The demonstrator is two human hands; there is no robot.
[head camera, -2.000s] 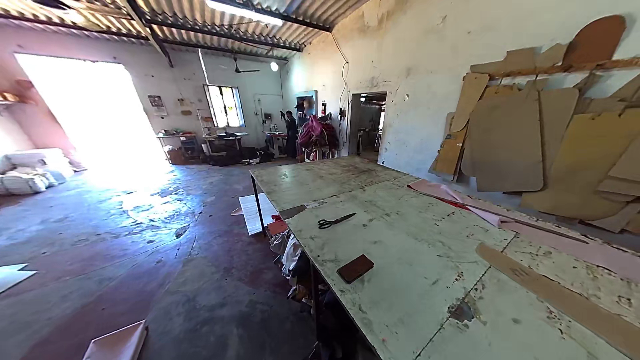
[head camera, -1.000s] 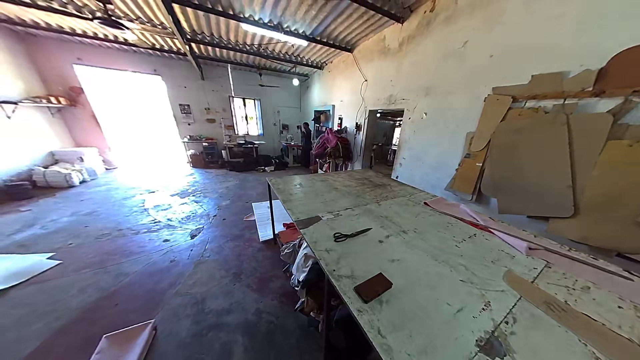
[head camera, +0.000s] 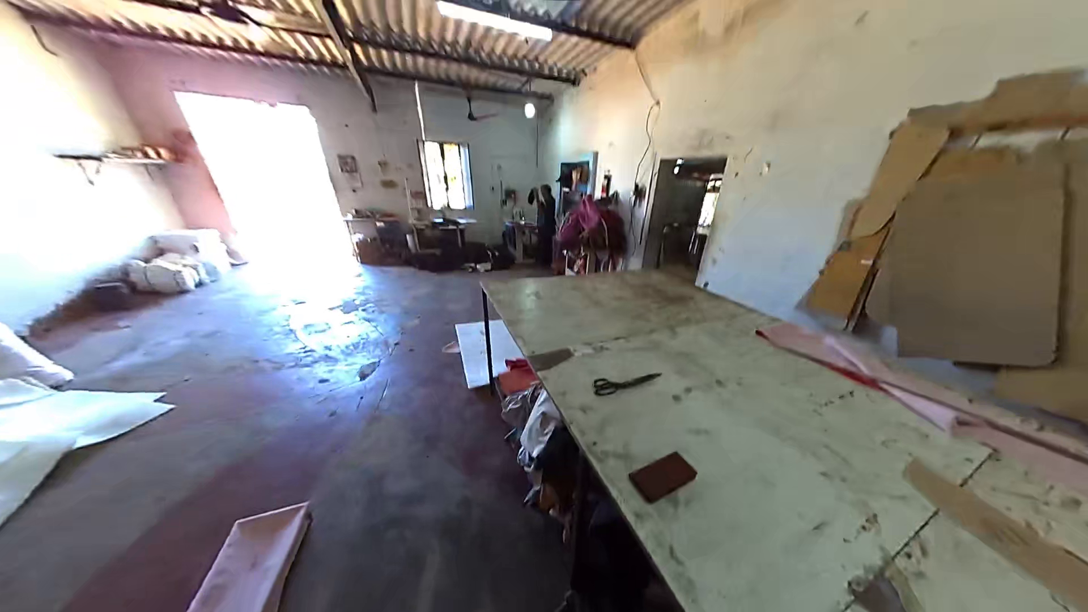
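Observation:
Neither my left hand nor my right hand shows in the head view. A large worn worktable (head camera: 731, 425) fills the right half. Dark-handled scissors (head camera: 626, 384) lie on it near its left edge, blades pointing right. Closer to me lies a dark red-brown rectangular block or case (head camera: 663, 477), apart from the scissors. Folded pink material (head camera: 858, 370) runs along the table's wall side, and a brown cardboard strip (head camera: 994, 527) lies at the near right.
Cardboard patterns (head camera: 977, 263) hang on the right wall. Cloth scraps (head camera: 537, 425) are stuffed below the table's left edge. A folded pink sheet (head camera: 251, 557) and white sheets (head camera: 76, 425) lie on the floor. A person (head camera: 545, 223) stands at the far end.
The view has turned to the left, bringing more of the left wall and floor sheets into sight. The scissors and the red-brown block remain in place on the table.

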